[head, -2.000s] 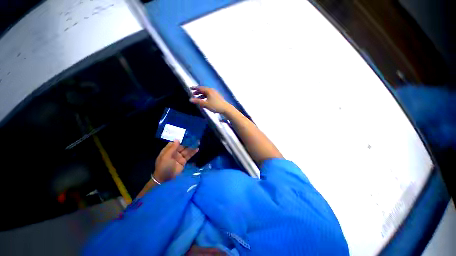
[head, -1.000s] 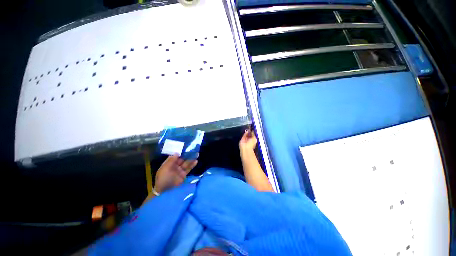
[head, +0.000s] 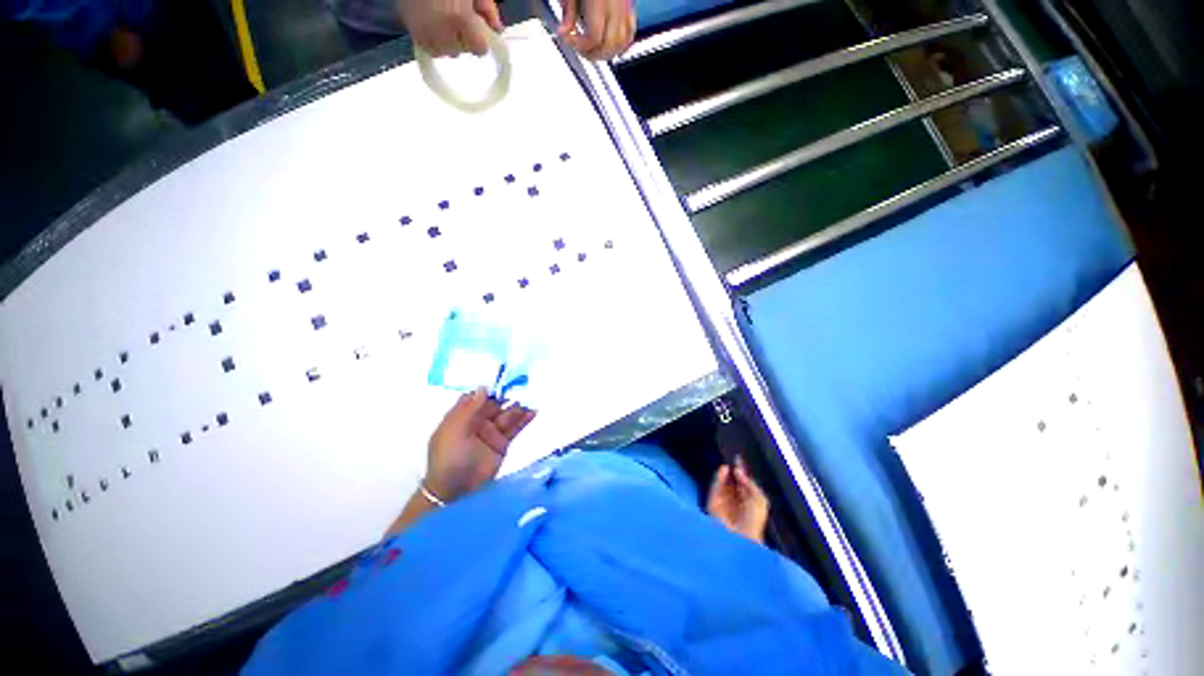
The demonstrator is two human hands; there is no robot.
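My left hand [head: 465,446] holds a thin, see-through bag or film [head: 473,354], pale blue with a whiter patch, over the near part of a white perforated sheet [head: 304,423]. Its fingertips pinch the lower edge. Dark and blue bits show at the fingertips. The sheet has rows of small dark squares. My right hand [head: 737,502] is low in the dark gap between the sheet's near edge and the metal rail, fingers bent close together. Whether it pinches something small cannot be told.
Another person's hands are at the far edge, one holding a pale tape roll [head: 465,82]. A long metal rail [head: 687,277] runs beside the sheet. Beyond it are metal bars [head: 832,152], a blue padded surface [head: 924,264] and a second white sheet [head: 1056,462].
The view has turned and moved over the left-hand sheet. The film, earlier dark blue, now lies over white. My right hand has left the rail's edge. The other person's hands have appeared.
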